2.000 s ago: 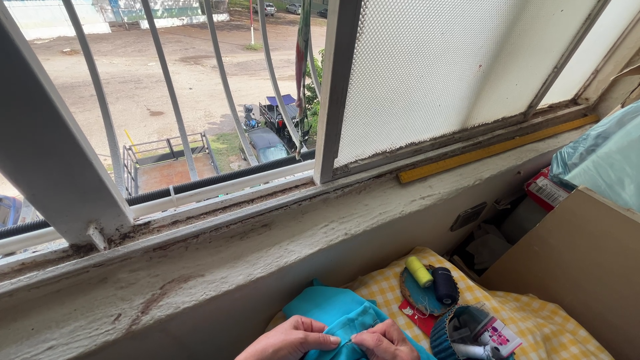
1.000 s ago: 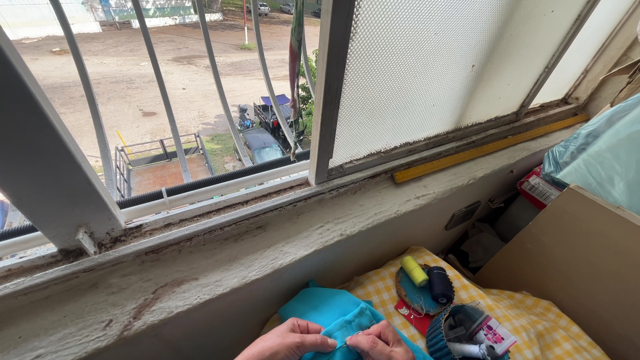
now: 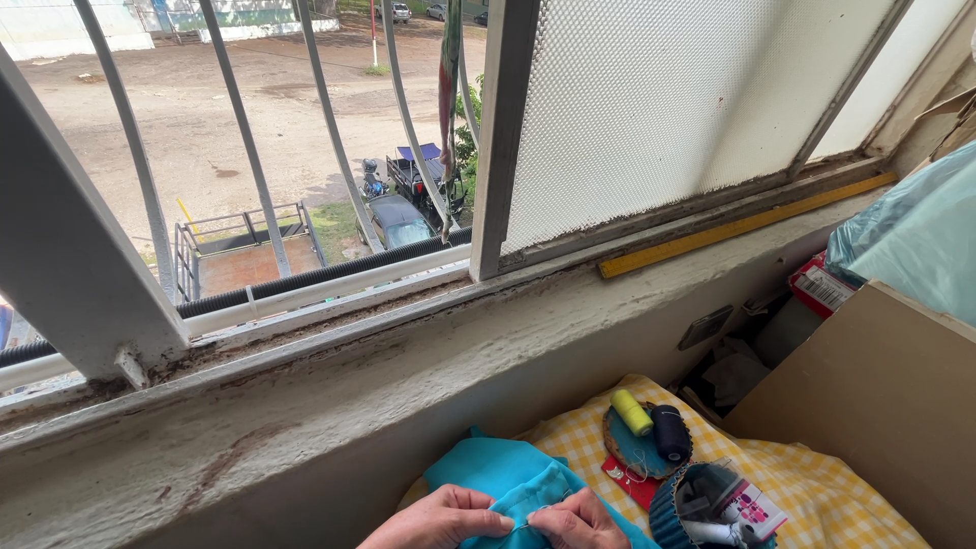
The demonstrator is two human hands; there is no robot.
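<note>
Turquoise fabric point(image 3: 499, 465) is bunched at the bottom centre, over a yellow-and-white checked cloth point(image 3: 808, 473). My left hand point(image 3: 450, 518) pinches a folded edge of it between thumb and forefinger. Close beside, my right hand point(image 3: 576, 522) holds the same fold, with what looks like a thin needle point(image 3: 521, 526) at its fingertips. To the right, a yellow-green thread spool point(image 3: 631, 412) and a dark navy spool point(image 3: 671, 433) lie on a round blue lid point(image 3: 627, 442). A red card point(image 3: 637, 488) lies beside the lid. The blue ribbed round container point(image 3: 665, 515) holds a white spool and a printed packet.
A rough windowsill point(image 3: 366, 366) runs across the view below a barred window. On it lies a long yellow strip point(image 3: 747, 229). At the right stand a brown board point(image 3: 862, 412), a red box point(image 3: 820, 286) and a pale blue plastic bag point(image 3: 923, 229).
</note>
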